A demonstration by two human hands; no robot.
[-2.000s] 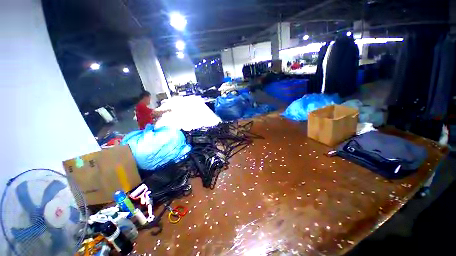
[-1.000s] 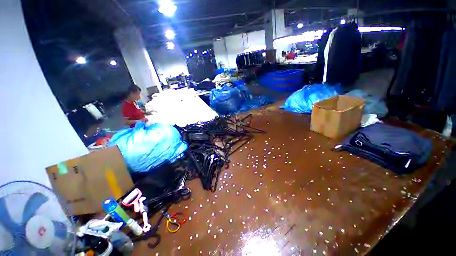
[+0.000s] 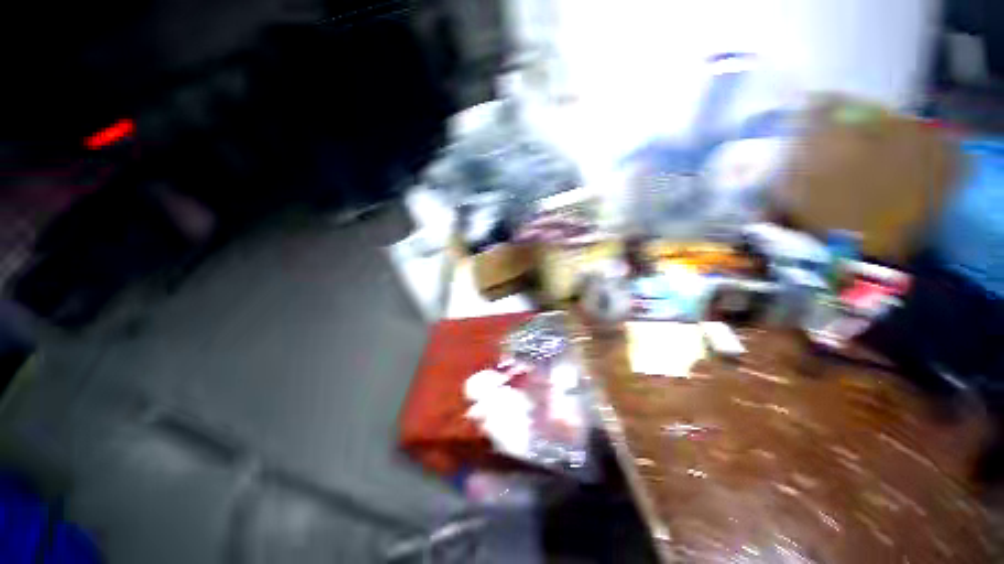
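The picture is strongly blurred. Neither of my hands shows. The brown table (image 3: 771, 441), strewn with small white bits, lies at the lower right. A pale paper or card (image 3: 665, 348) lies near its back left corner. Beside the table's left edge is a red surface (image 3: 451, 380) with a clear and white crumpled bundle (image 3: 528, 408) on it. Bottles and small items (image 3: 683, 289) crowd the table's back edge, too blurred to name.
A fan (image 3: 716, 165) and a brown carton (image 3: 864, 176) stand behind the table. A blue sack (image 3: 980, 220) is at the right edge. Grey floor (image 3: 275, 353) spreads left. Dark shapes fill the upper left. Something blue (image 3: 44, 529) is at the lower left corner.
The view has swung left and down. The fan, carton and blue sack now sit further right; the open carton and folded dark stack have left the picture.
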